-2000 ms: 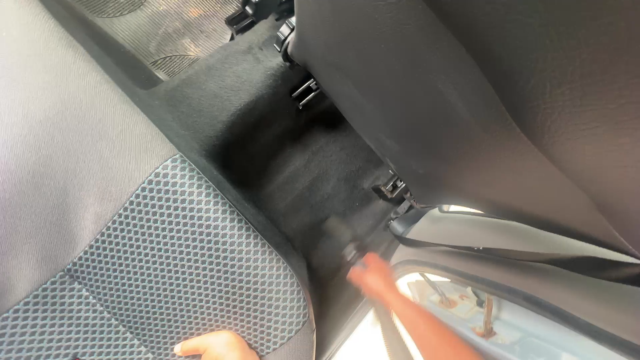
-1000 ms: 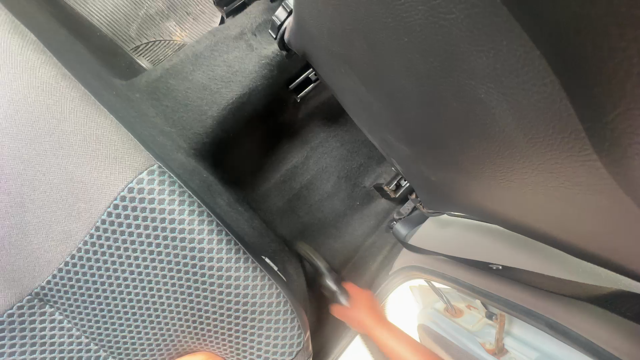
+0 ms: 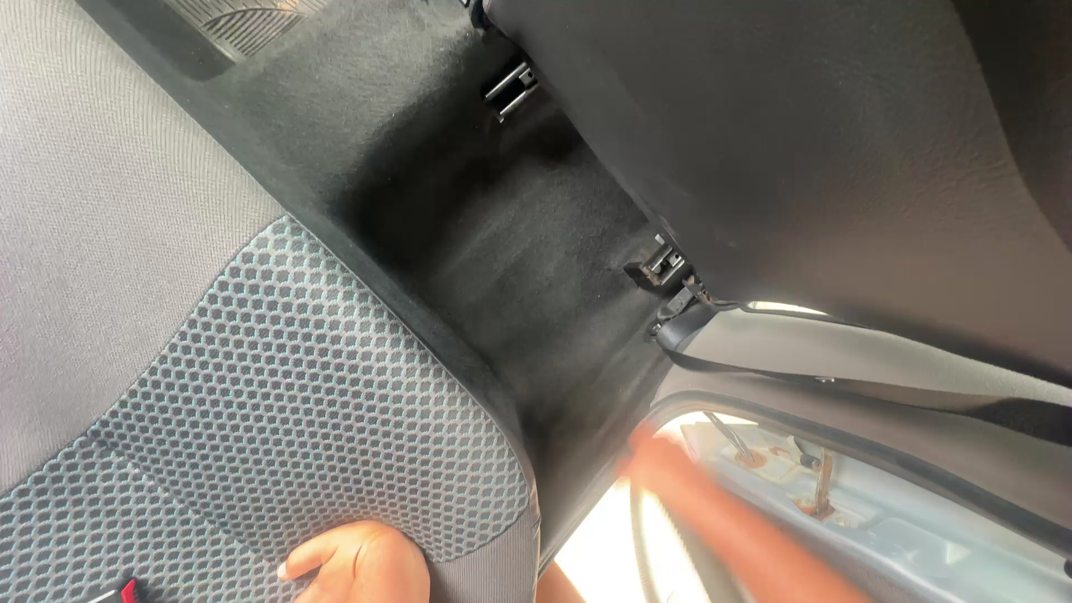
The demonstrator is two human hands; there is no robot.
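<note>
My left hand (image 3: 360,565) rests on the patterned fabric of a car's rear seat cushion (image 3: 335,385) at the bottom of the view. One digit points left, while the other fingers are curled or hidden below; nothing shows in it. Motion blurs my right hand (image 3: 651,452), which is over the door sill beside the dark floor carpet (image 3: 536,276). Its fingers and anything in them cannot be made out. A curved grey strip or hose (image 3: 649,544) hangs below that hand against the bright doorway.
A front seat back (image 3: 754,151) fills the upper right, with metal seat-rail ends (image 3: 511,88) at its foot. A dark belt strap (image 3: 837,383) crosses the pillar trim. The open door frame (image 3: 921,469) lies lower right. A red-buttoned buckle (image 3: 128,590) sits bottom left.
My right hand has moved from the footwell carpet edge out to the door sill. The dark tool it held over the carpet no longer shows. More of my left hand is in view than a second ago.
</note>
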